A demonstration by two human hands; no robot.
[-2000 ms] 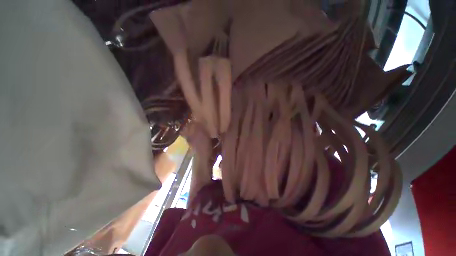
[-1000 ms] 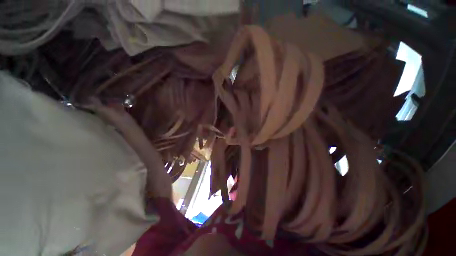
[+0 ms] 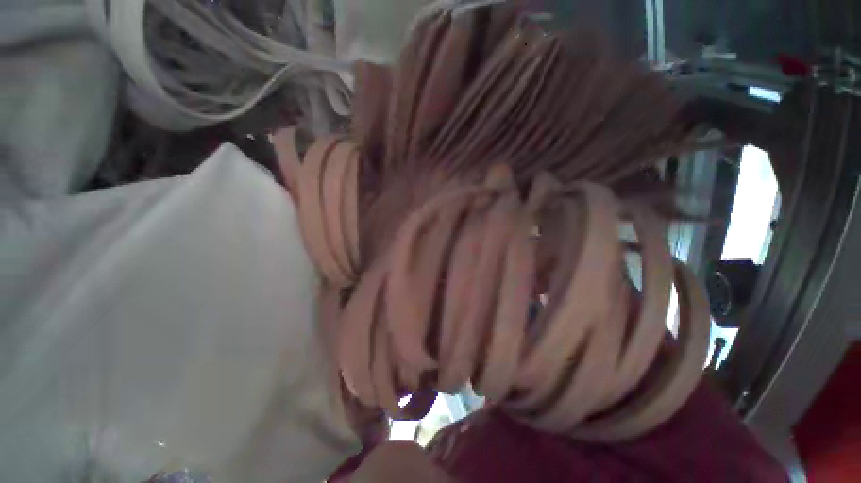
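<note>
A thick bunch of tan looped straps [image 3: 486,297] hangs in the middle, in front of the dark red shirt [image 3: 614,453]. A stack of brown panels [image 3: 538,104] fans out above the loops, its edges like pages. A smaller group of tan straps [image 3: 330,203] curves down at its left. A large cream sheet [image 3: 189,321] fills the left side and touches or overlaps the tan bundle's left edge. Neither my left hand nor my right hand can be made out; the straps, panels and cream sheet may cover them.
Pale grey strap loops [image 3: 151,71] hang at the upper left. A dark curved machine or rack frame [image 3: 784,274] runs down the right, with a black part [image 3: 736,291] on it. A red surface [image 3: 835,415] is at the lower right. Bright gaps show below the straps.
The raised tan loops have dropped into the main bunch, and the panel stack now fans above them. The cream sheet reaches further right. The forearm seen at the left a second ago is no longer distinguishable.
</note>
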